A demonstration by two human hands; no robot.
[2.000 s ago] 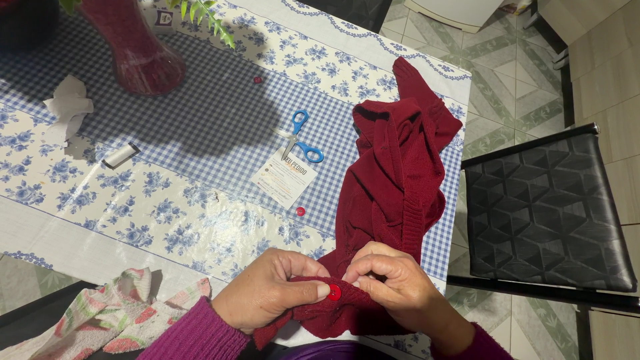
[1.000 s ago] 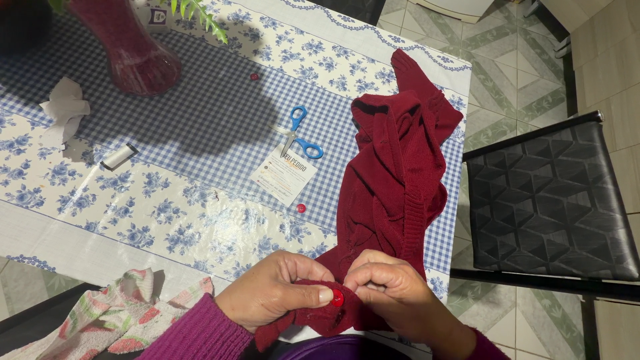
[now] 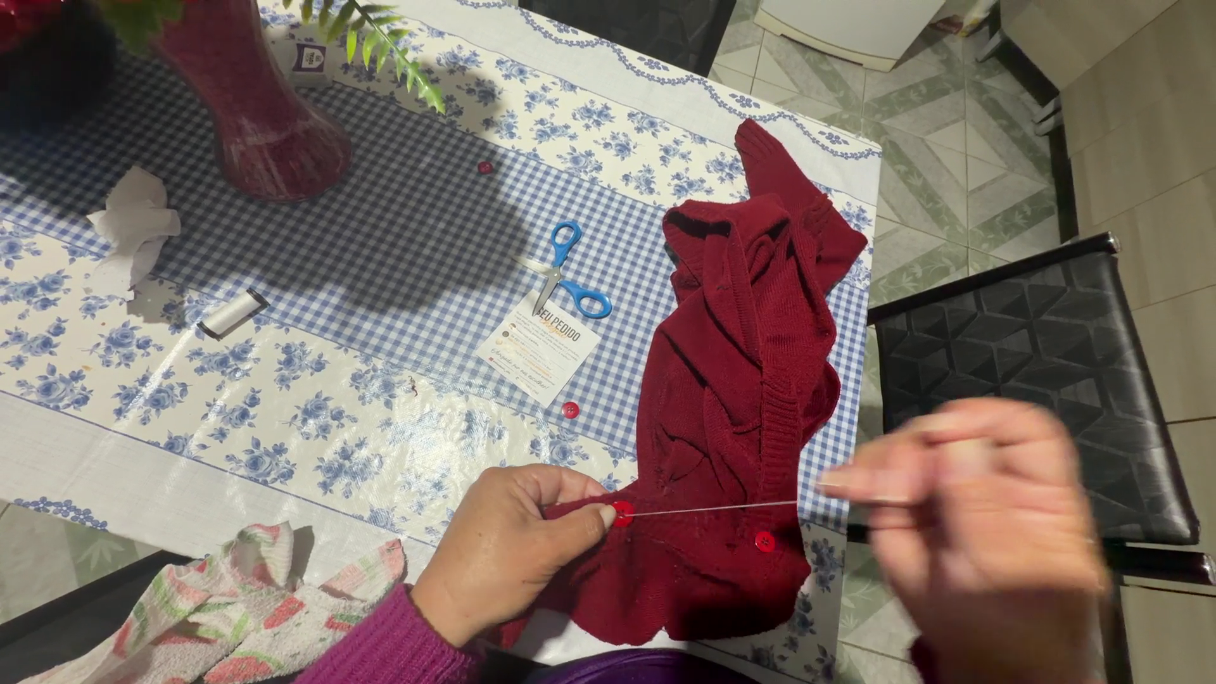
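A dark red knitted garment (image 3: 722,380) lies along the right part of the table. My left hand (image 3: 522,546) pinches its near edge beside a red button (image 3: 622,514). From that button a pale thread (image 3: 712,508) runs taut to my right hand (image 3: 969,513), which is blurred, raised off the table's right edge with its fingertips together. Whether a needle is between those fingers cannot be told. Another red button (image 3: 765,541) sits on the garment. Loose red buttons lie near the card (image 3: 570,409) and farther back (image 3: 485,167).
Blue-handled scissors (image 3: 560,271) lie partly over a printed card (image 3: 540,351). A thread spool (image 3: 234,314), crumpled white paper (image 3: 136,228) and a pink vase (image 3: 275,142) are to the left. A patterned cloth (image 3: 275,608) is at near left, a black chair (image 3: 1026,380) at right.
My right hand has moved from the garment out to the right, and the thread is now stretched between it and the button. My left hand still holds the fabric.
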